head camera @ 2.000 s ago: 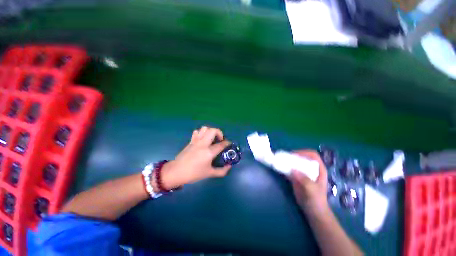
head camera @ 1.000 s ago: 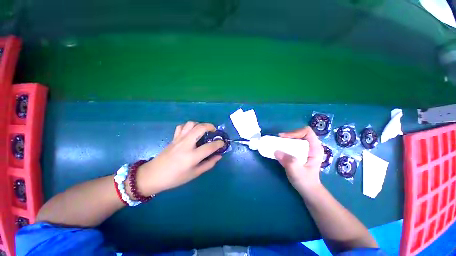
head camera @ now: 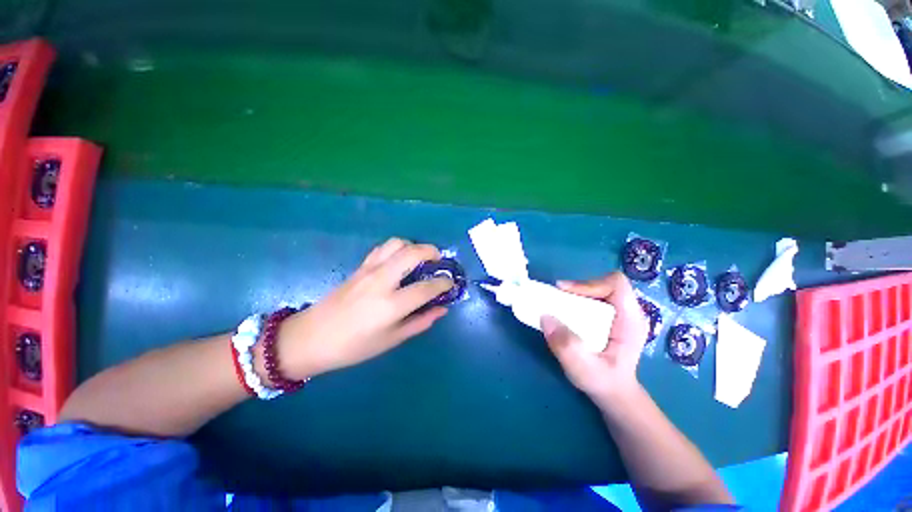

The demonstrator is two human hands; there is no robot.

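Note:
My left hand (head camera: 375,305) holds a round black part (head camera: 440,282) with a pale ring centre between its fingers, at the middle of the bench. Clear film shows at the part's edge. My right hand (head camera: 608,340) is shut on a white glue bottle (head camera: 568,312), tilted with its nozzle to the left. The dark needle tip (head camera: 482,284) is close to the part's right edge; whether it touches cannot be told. A white tissue (head camera: 500,250) stands up by the nozzle.
Several black discs (head camera: 688,285) on clear film lie right of my right hand. Beside them are a white paper slip (head camera: 738,360) and a crumpled tissue (head camera: 777,270). A red tray (head camera: 800,400) with empty-looking pockets and a grey bar (head camera: 868,254) are at right. Filled red trays (head camera: 75,220) are at left.
The black part was lifted and tilted two seconds ago and now is low at the bench in my left hand. The bottle's needle came to it, then drew slightly right.

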